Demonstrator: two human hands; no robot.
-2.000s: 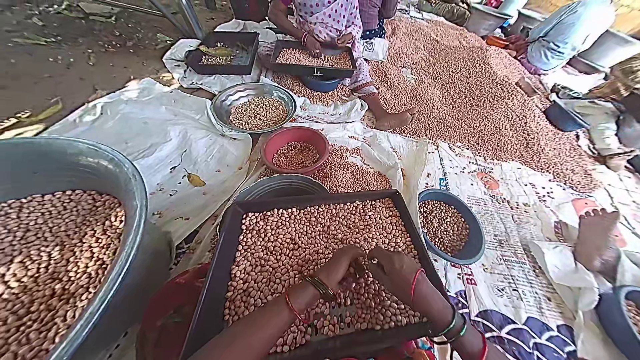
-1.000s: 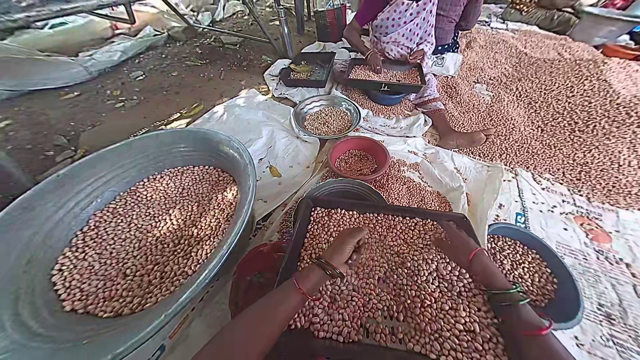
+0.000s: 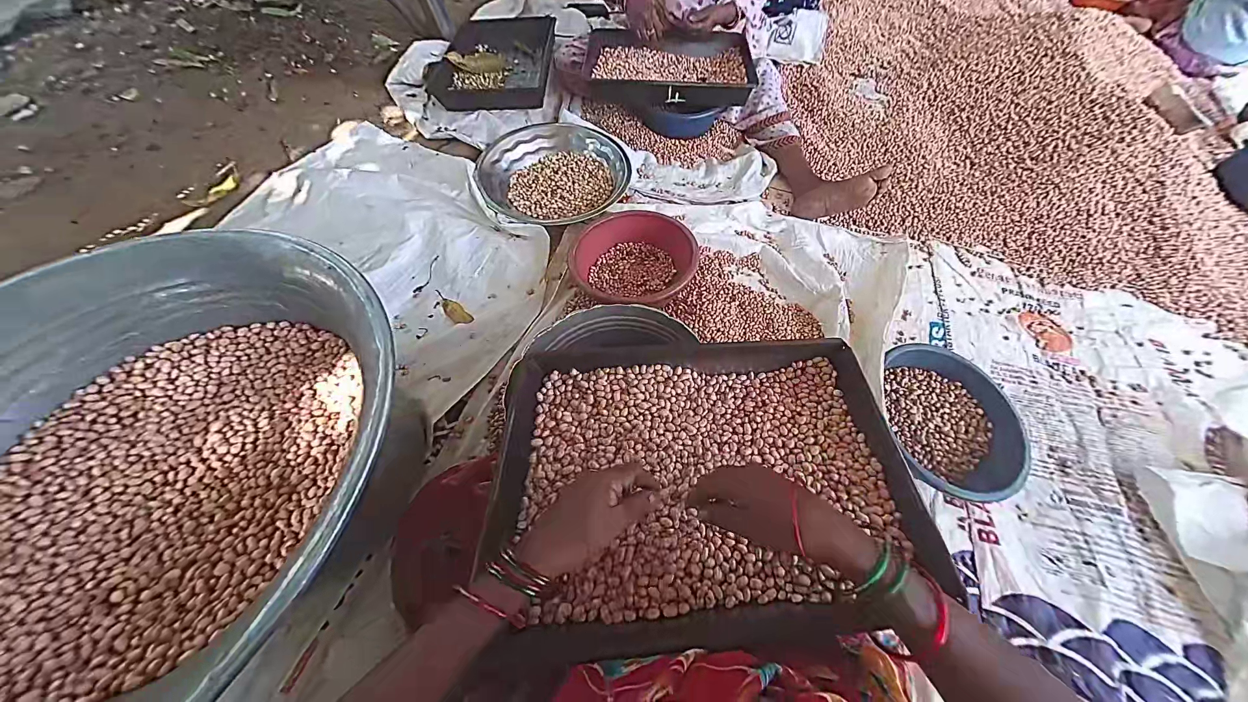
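Reddish-brown nuts or beans [image 3: 682, 419] cover the floor of a black rectangular tray [image 3: 858, 390] in front of me. Over the middle of the tray, my left hand [image 3: 595, 512] rests on them with its fingers curled. Close to its right, my right hand [image 3: 746, 502] touches them too, fingers bent down. Whether either hand pinches a piece is not clear. Under the tray's far edge shows a metal basin [image 3: 614, 327]. To the right sits a blue-grey bowl [image 3: 1019, 439] with more pieces, and beyond the tray a red bowl [image 3: 682, 234] with smaller ones.
A large metal tub [image 3: 375, 390] of the same pieces stands at left. Farther off are a steel bowl [image 3: 487, 175], a black tray [image 3: 536, 58] with a leaf, and a person's hands [image 3: 682, 15] over another tray [image 3: 673, 93]. A large heap [image 3: 985, 127] spreads at upper right on sacks.
My hands were apart over the tray a second ago and are now close together near its middle. The view has shifted.
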